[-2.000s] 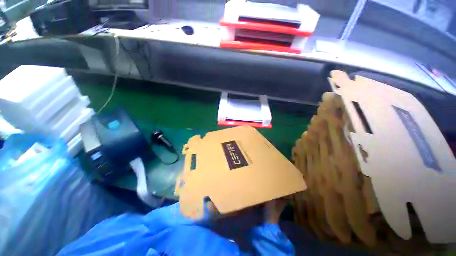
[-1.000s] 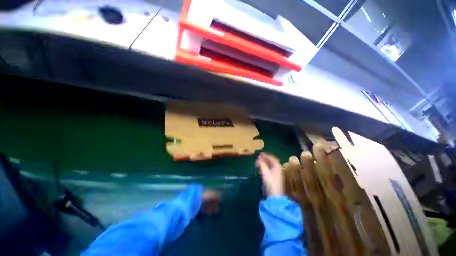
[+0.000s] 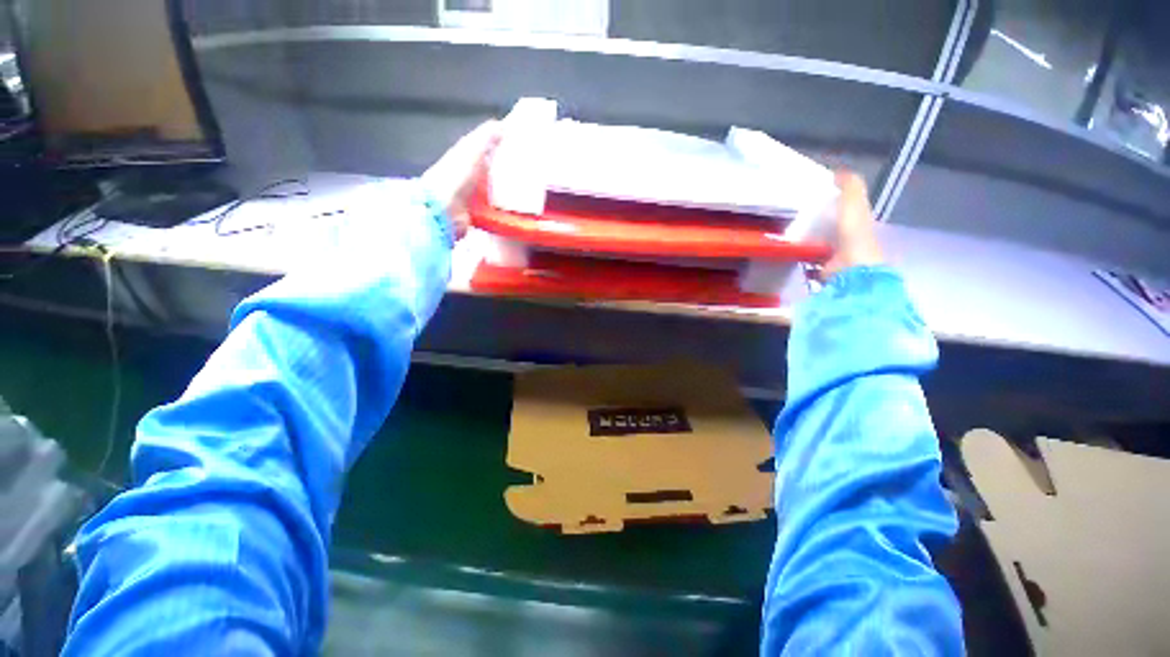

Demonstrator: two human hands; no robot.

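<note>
My left hand (image 3: 465,173) grips the left end of the upper packed unit (image 3: 654,167), a flat silvery-white rectangle between white foam end caps on a red tray (image 3: 642,239). My right hand (image 3: 852,225) grips its right end. A second red tray (image 3: 642,284) with white foam lies directly under it on the white shelf. A brown carton (image 3: 642,460) with a dark printed panel lies on the green bench below the shelf, between my forearms; its slotted edge faces me. My fingertips are partly hidden behind the foam.
A monitor (image 3: 119,84) and cables stand at the shelf's left. Another brown carton (image 3: 1116,539) with slotted flaps is at the lower right. A greyish plastic bag (image 3: 32,539) is at the left edge. A metal post rises behind the shelf at right.
Both hands have moved up from over the bench to the units on the shelf and taken hold of the upper one. Earlier the carton went from my hands to the bench. The view has shifted.
</note>
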